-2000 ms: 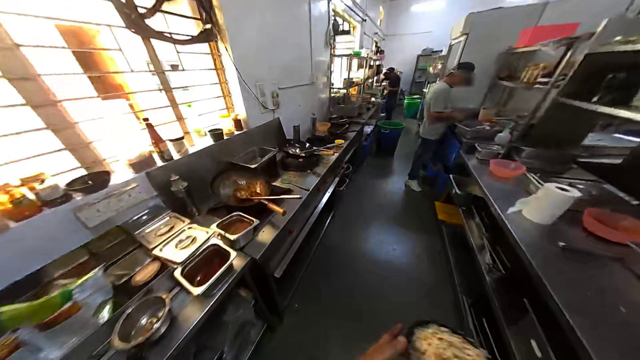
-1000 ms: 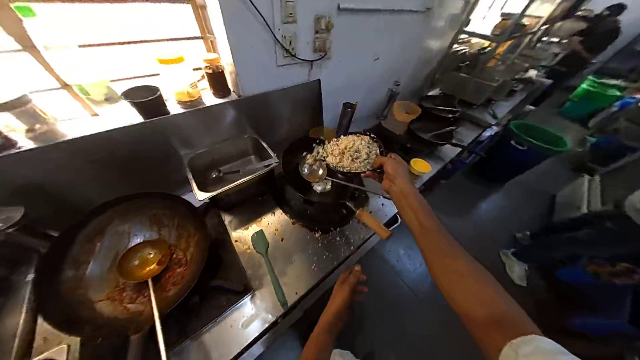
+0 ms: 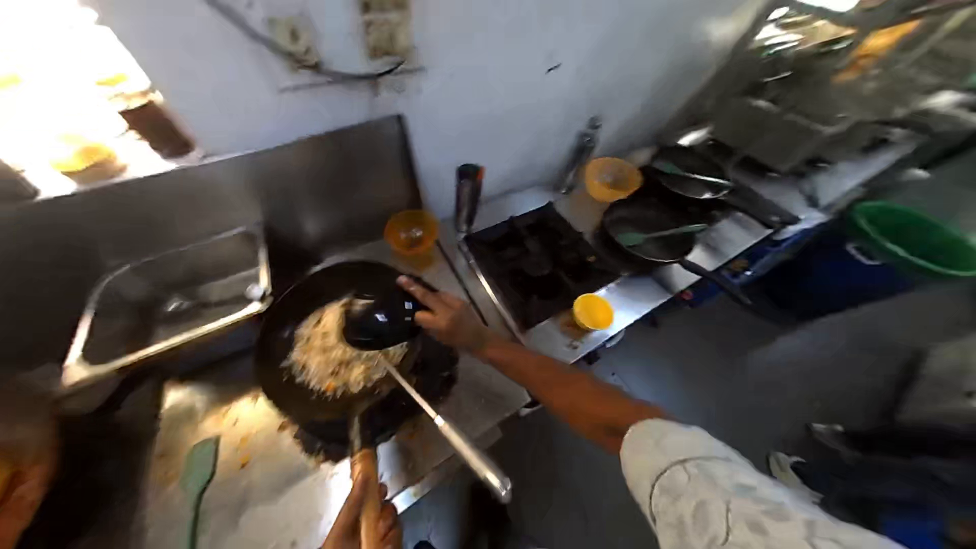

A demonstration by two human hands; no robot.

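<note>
My right hand [image 3: 450, 316] grips the edge of a black bowl [image 3: 379, 320], tipped upside down over a dark wok [image 3: 286, 385]. Rice [image 3: 332, 358] with small bits in it lies heaped in the wok, partly under the bowl. Around the wok's wooden handle [image 3: 367, 488] my left hand [image 3: 362, 515] is closed. A metal ladle with a long handle [image 3: 450, 438] leans out of the wok toward the lower right; its head is hidden by the bowl and rice. To the left, a green spatula [image 3: 200, 469] rests on the steel counter.
Behind the wok are a steel pan [image 3: 171, 293] and an orange bowl [image 3: 412, 232]. A gas burner [image 3: 534, 259], a yellow cup [image 3: 592, 312] and black frying pans [image 3: 648, 229] stand to the right. Beyond the counter edge is a green tub [image 3: 915, 236]. A person's shoe shows at lower right.
My right hand has turned the bowl over above the wok, and the rice now lies in the wok. My left hand, empty a second ago, has taken hold of the wok's handle.
</note>
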